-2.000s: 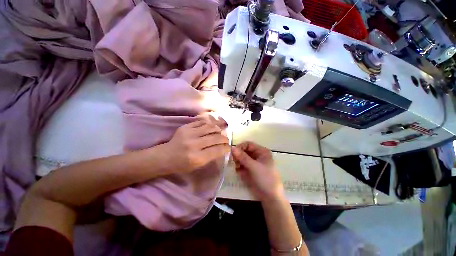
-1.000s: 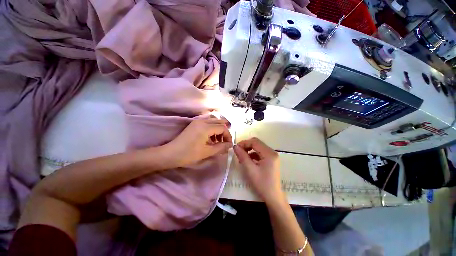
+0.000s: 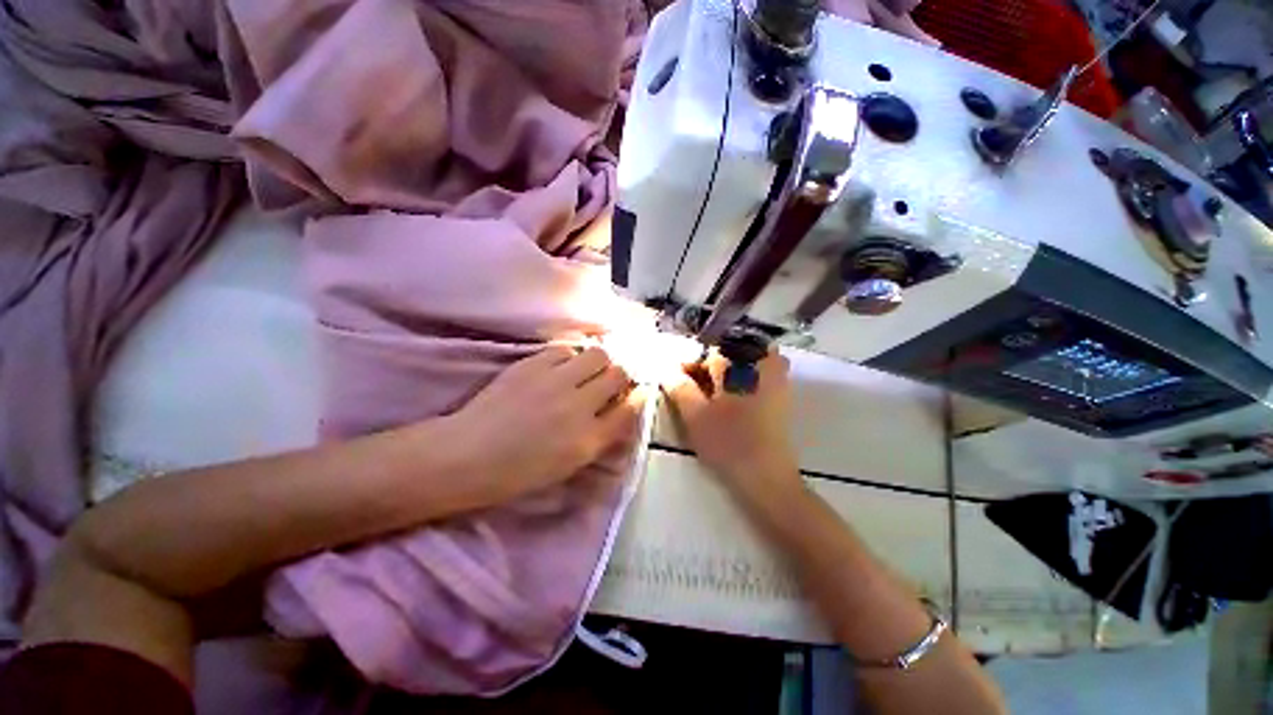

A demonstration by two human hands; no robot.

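The dusty-pink garment piece point(image 3: 419, 587) lies on the table left of the needle and hangs over the front edge. A narrow white tape point(image 3: 614, 524) runs along its right edge, its loose tail curling below the table edge. My left hand point(image 3: 545, 419) lies on the cloth near the presser foot, fingers bent and pressing on it. My right hand point(image 3: 740, 419) is beside the needle, its fingertips at the tape edge, partly hidden by the machine parts and lamp glare. The presser foot and needle point(image 3: 691, 333) are blurred by the glow.
The white lockstitch machine head point(image 3: 949, 210) with its lit display point(image 3: 1096, 374) fills the upper right. The garment pile point(image 3: 405, 98) heaps at the far left. A red plastic basket point(image 3: 1026, 35) stands behind. A black cloth with white print point(image 3: 1082, 538) is right of the bed.
My right hand has moved up and away from me to the needle area. My left hand has flattened onto the cloth. The machine looks larger and nearer in view.
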